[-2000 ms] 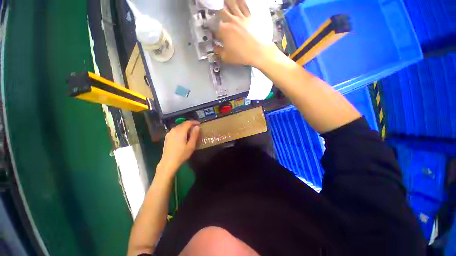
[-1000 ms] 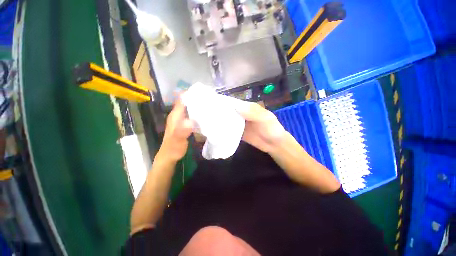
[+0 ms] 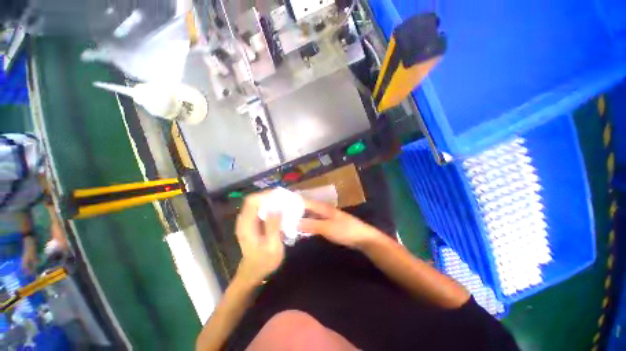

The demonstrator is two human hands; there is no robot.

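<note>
A white wiping cloth (image 3: 287, 209) is bunched up in front of the machine's front panel. My left hand (image 3: 259, 236) grips its left side, fingers curled over it. My right hand (image 3: 336, 225) holds its right side, fingers pressed into it. Whether anything is inside the folds is hidden. A flat white piece (image 3: 321, 195) shows just above my right fingers, over the cardboard strip (image 3: 351, 186); I cannot tell if it is part of the cloth.
The metal press fixture (image 3: 274, 48) is at the back of the machine plate (image 3: 316, 120). A solvent bottle (image 3: 180, 103) stands left. Light curtain posts (image 3: 130, 197) flank the machine. Stacked blue trays (image 3: 583, 226) with white adapters (image 3: 508, 212) are at right. A person's arm (image 3: 27, 236) shows far left.
My right hand came back from the fixture to meet my left hand at the cloth. The cloth, spread wide a second ago, is now bunched smaller. The view has shifted, showing more filled trays.
</note>
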